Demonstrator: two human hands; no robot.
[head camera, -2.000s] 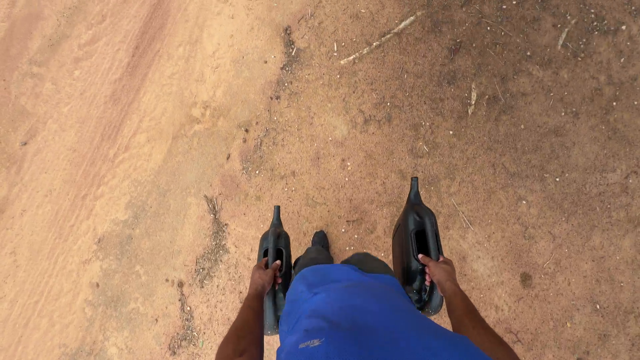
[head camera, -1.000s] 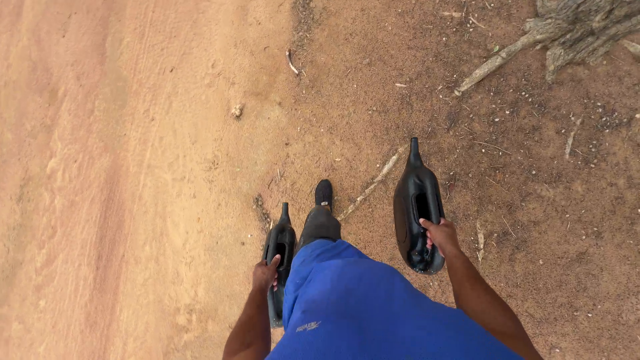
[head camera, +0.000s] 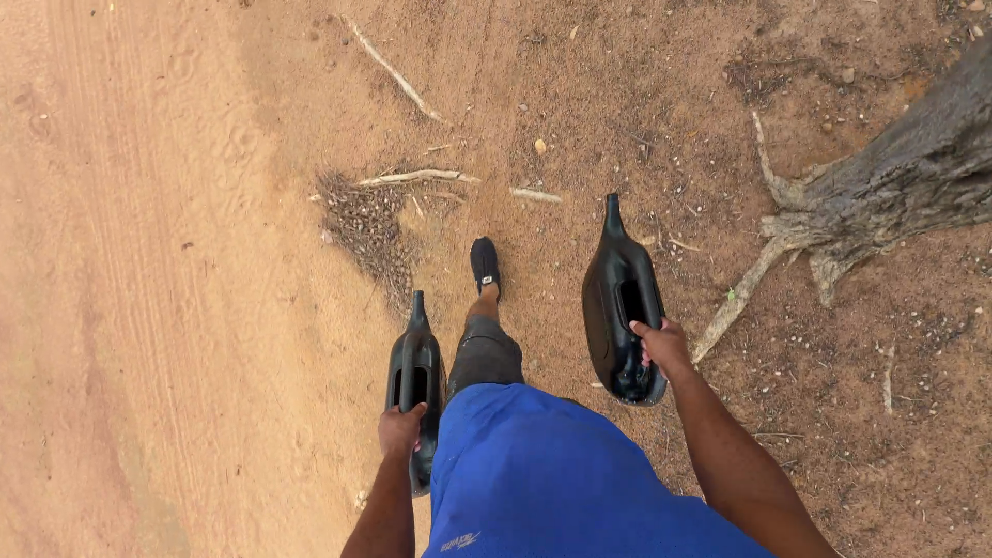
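My left hand is closed around the handle of a black plastic watering can, or a similar jug with a narrow neck, which hangs beside my left leg. Its neck points forward. On the other side, my right hand grips the handle of a second container of the same kind, held a little farther forward and out from my body. Both have a long slot beside the handle. What is inside them cannot be seen.
Tree trunk with spreading roots at the right. Ahead lie pale exposed roots or sticks and a patch of dry stubble. Sandy ground with tyre marks runs along the left. One dark shoe is forward.
The ground has passed beneath me as I walk, and the tree trunk has come into view at the right. Both hands still hold the black containers.
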